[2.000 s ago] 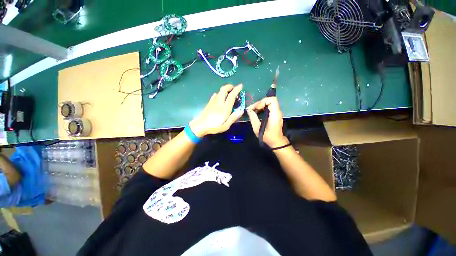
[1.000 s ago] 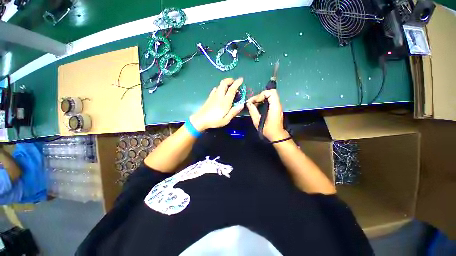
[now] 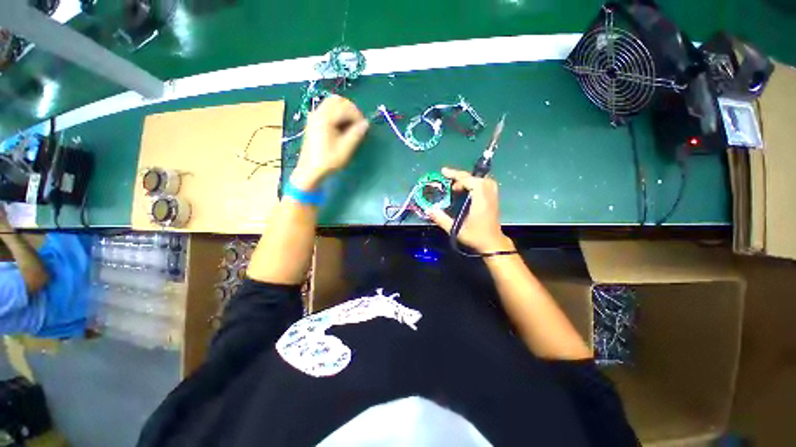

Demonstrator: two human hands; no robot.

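My right hand (image 3: 476,209) holds the black soldering iron (image 3: 483,166), its metal tip pointing up and away. A green ring circuit board (image 3: 432,191) with white wires is at the fingers of the same hand, near the bench's front edge. My left hand (image 3: 332,140), with a blue wristband, is over the group of green ring boards (image 3: 346,62) and partly covers them. Its fingers are curled, and I cannot tell whether they hold anything. Another ring board (image 3: 423,133) with wires lies on the green bench between and beyond my hands.
Two motor stators (image 3: 169,210) stand on a cardboard sheet (image 3: 214,144) at the left, with loose dark wires. A fume fan (image 3: 614,72) and a dark box with a red light (image 3: 694,141) are at the right. Open cartons (image 3: 676,349) are below. A person's blue sleeve (image 3: 61,284) shows at far left.
My left hand has left the ring board at my right hand and moved left and away to the other ring boards. The board now shows at my right fingers. The view has shifted slightly.
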